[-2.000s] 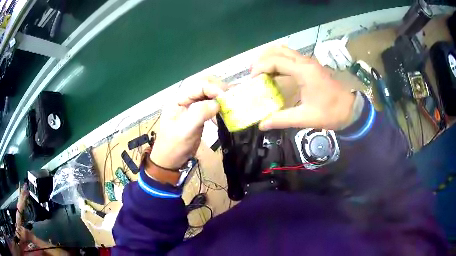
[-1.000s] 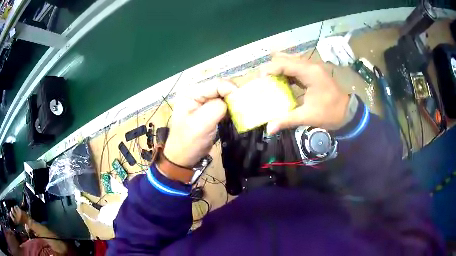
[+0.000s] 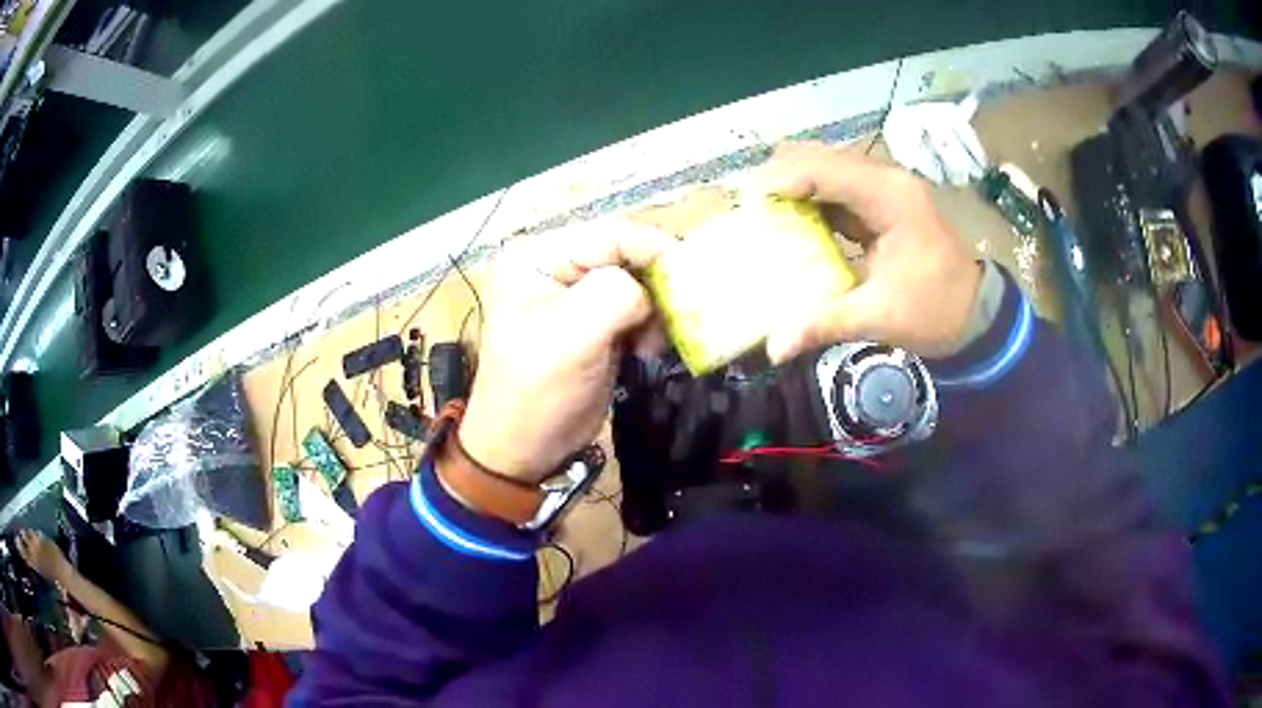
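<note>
A yellow tape roll [image 3: 754, 281], its broad face glaring white, is held between my two hands above the opened black case [image 3: 692, 436]. My left hand [image 3: 561, 346] pinches its left edge with thumb and fingers. My right hand [image 3: 893, 256] grips its right side, thumb below and fingers above. The speaker driver [image 3: 876, 397], round and silver on a pale square frame, lies at the right of the case. Red wires [image 3: 792, 452] run from the driver into the case. My hands and the roll hide the case's upper part.
A green conveyor [image 3: 485, 97] with black speaker boxes [image 3: 159, 270] runs behind the bench. Small black parts [image 3: 346, 412] and green boards [image 3: 324, 457] lie left, beside clear plastic wrap [image 3: 194, 463]. Tools and an orange-edged device [image 3: 1197, 329] lie right. Another person's arm [image 3: 90, 595] shows lower left.
The yellow roll and both hands have moved a little to the right, with both hands still on the roll. The other person's arms at the lower left have shifted.
</note>
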